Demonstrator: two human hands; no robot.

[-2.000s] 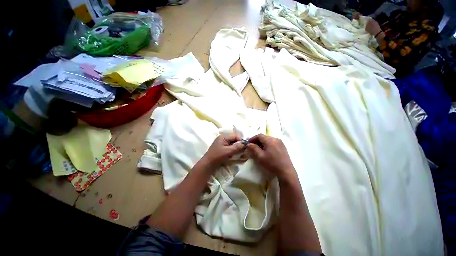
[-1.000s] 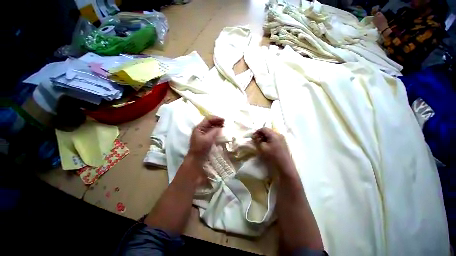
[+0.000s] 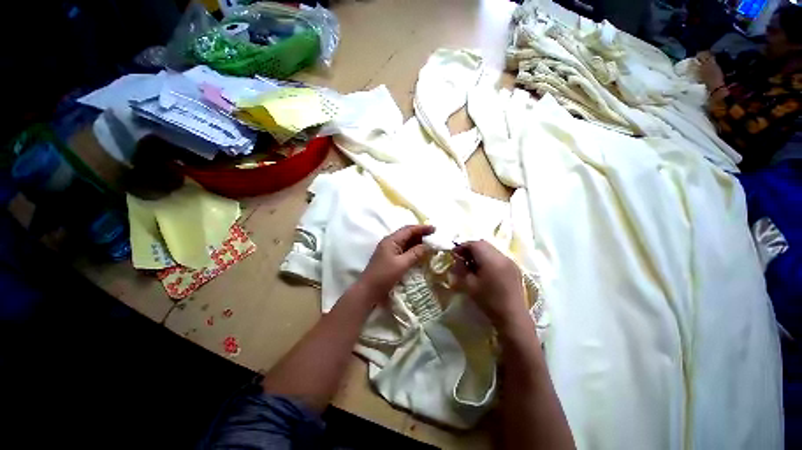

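Observation:
A cream garment (image 3: 378, 193) lies bunched on the table in front of me, with a ruched, gathered band (image 3: 420, 297) near its middle. My left hand (image 3: 403, 257) pinches the cream cloth just above this band. My right hand (image 3: 482, 271) is beside it, close to the same cloth. A small dark tip, perhaps thread snips (image 3: 456, 245), shows at its fingers; the rest is hidden in the hand.
Large smooth cream layers (image 3: 616, 264) lie on the right, a crumpled cream pile (image 3: 598, 66) behind. A red tray (image 3: 264, 177) with papers, yellow paper (image 3: 185, 227) and a green basket (image 3: 264, 53) are left. Another person's hand (image 3: 709, 72) is far right.
The hands were together, then apart at one second ago, and are now close together again over the cloth. The whole view has shifted, so the table things appear further right.

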